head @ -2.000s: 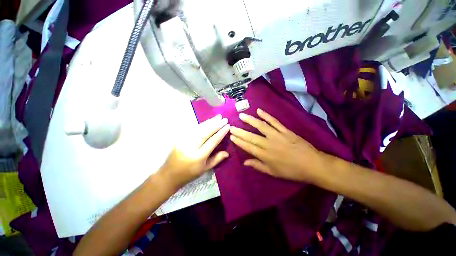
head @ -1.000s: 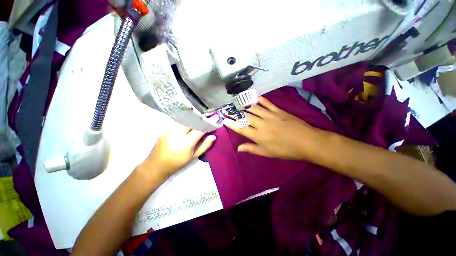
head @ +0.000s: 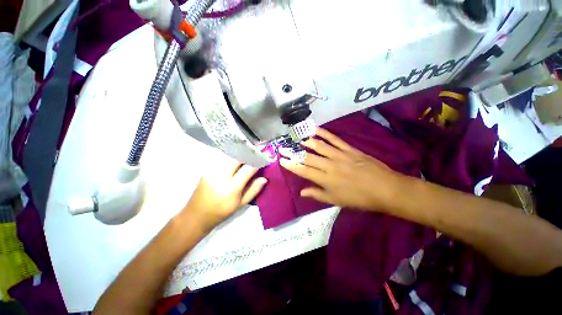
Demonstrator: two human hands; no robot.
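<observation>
The maroon cloth (head: 280, 200) lies flat on the white sewing table, with its upper part under the needle area of the white machine head (head: 345, 49). My left hand (head: 215, 194) lies on the table at the cloth's left edge, its fingertips partly hidden by the machine head. My right hand (head: 351, 172) lies flat on the cloth, fingers spread, its fingertips beside the presser foot (head: 288, 149). The cloth under the foot looks bright magenta. The needle itself is too small to make out.
The gooseneck lamp (head: 151, 111) stands left of the head, its round pale part (head: 120, 197) over the white table (head: 80, 246). A dark grey strip (head: 46, 135) hangs at the left edge. More maroon cloth with yellow lettering (head: 445, 109) is bunched at the right.
The cloth has moved up under the machine, so its near edge now lies farther from the table's front. Since the oldest frame, both hands have shifted slightly, the left one leftward. The view has shifted.
</observation>
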